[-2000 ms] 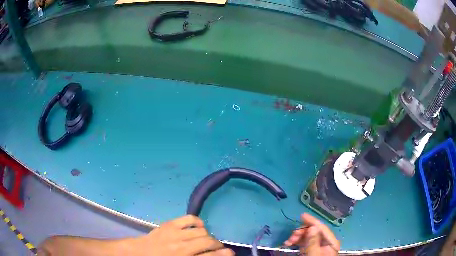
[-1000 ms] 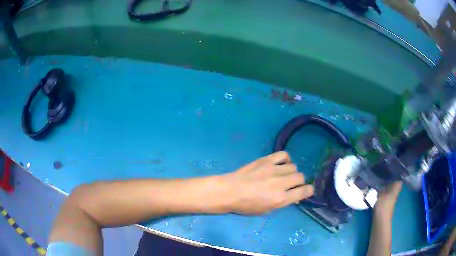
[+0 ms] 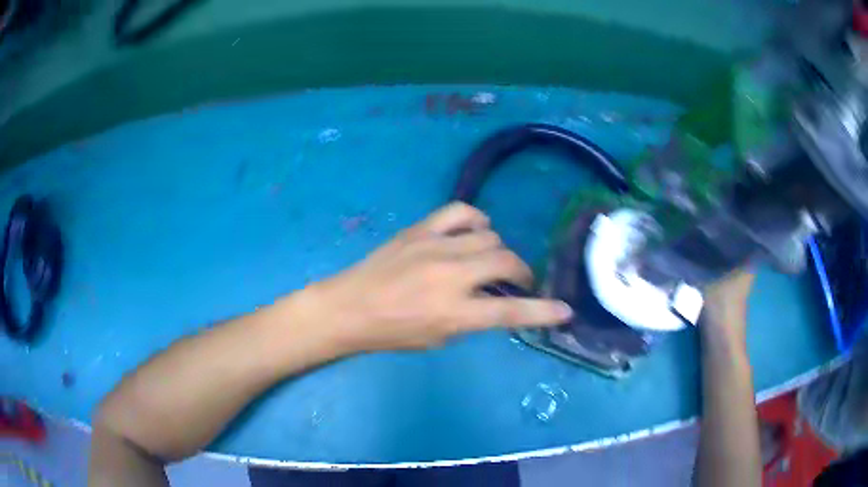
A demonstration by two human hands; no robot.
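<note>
The black headband [image 3: 547, 133] arcs above the bench, its left end in my left hand [image 3: 428, 281] and its right end at the hand press [image 3: 761, 214]. My left thumb and fingers reach to the press's dark fixture [image 3: 571, 276], beside the round white pad [image 3: 628, 271]. My right hand [image 3: 731, 290] is behind the press column's lower part, right of the white pad. Its fingers are mostly hidden, so what it holds cannot be told. The picture is blurred.
Complete headphones [image 3: 33, 266] lie at the far left of the bench. A part-assembled headband [image 3: 143, 21] is cut off at the top left on the green ledge [image 3: 381, 48]. A blue bin [image 3: 830, 285] stands right of the press. The green base plate [image 3: 600, 363] has a corner toward me.
The headband has gone from the bench front to the press with my left hand. My right hand has moved behind the press's white pad. The view has shifted right.
</note>
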